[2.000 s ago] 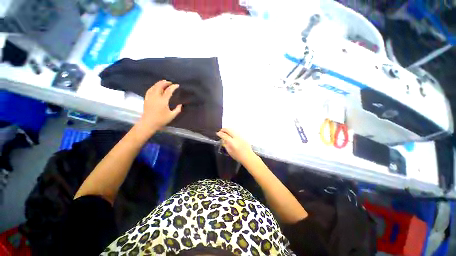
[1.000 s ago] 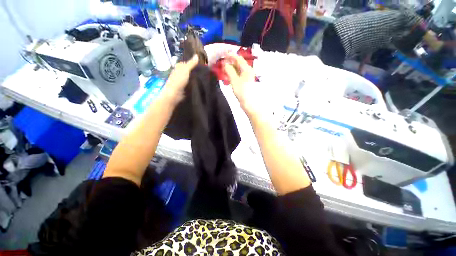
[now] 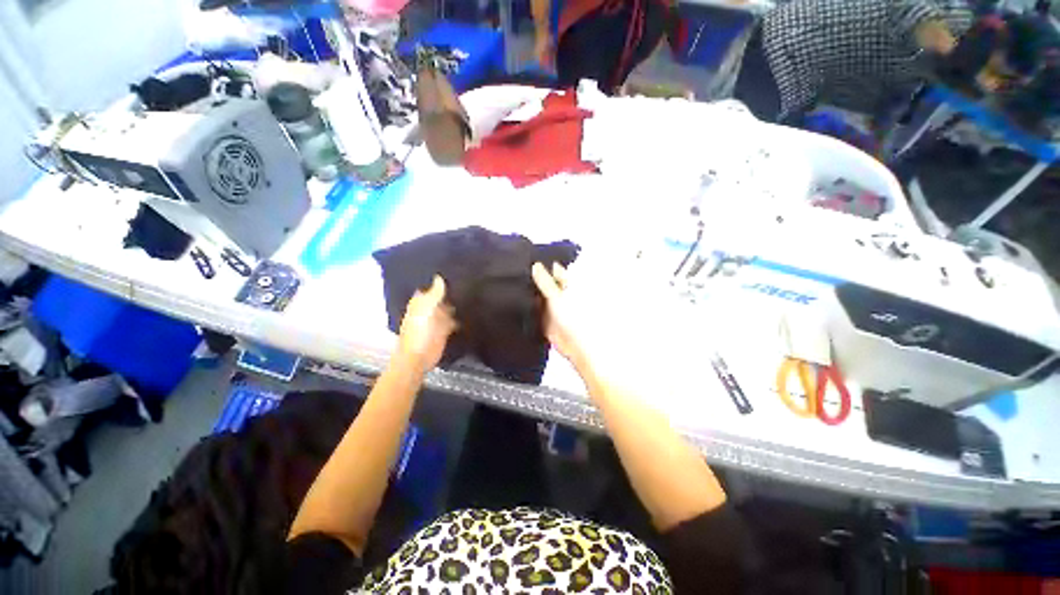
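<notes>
A black garment piece point(image 3: 494, 305) lies bunched on the white machine table in front of me, left of the sewing machine's needle area. My left hand point(image 3: 428, 325) grips its left side near the table's front edge. My right hand point(image 3: 560, 305) holds its right side with thumb and fingers. The undersides of the grips are hidden. The white sewing machine point(image 3: 802, 296) with blue stripe and JACK lettering stands to the right.
Snips point(image 3: 732, 384), scissors with orange and red loops point(image 3: 816, 391) and a flat black rectangle point(image 3: 912, 422) lie at the right. Red cloth point(image 3: 535, 145) lies beyond. A neighbouring machine point(image 3: 221, 169) stands left. Two people are partly visible at the far side. Dark cloth point(image 3: 233, 500) is heaped below.
The garment piece, raised and hanging from my hands one second ago, is now down on the table. Both hands have come back towards me. A brown piece now stands apart beside the red cloth.
</notes>
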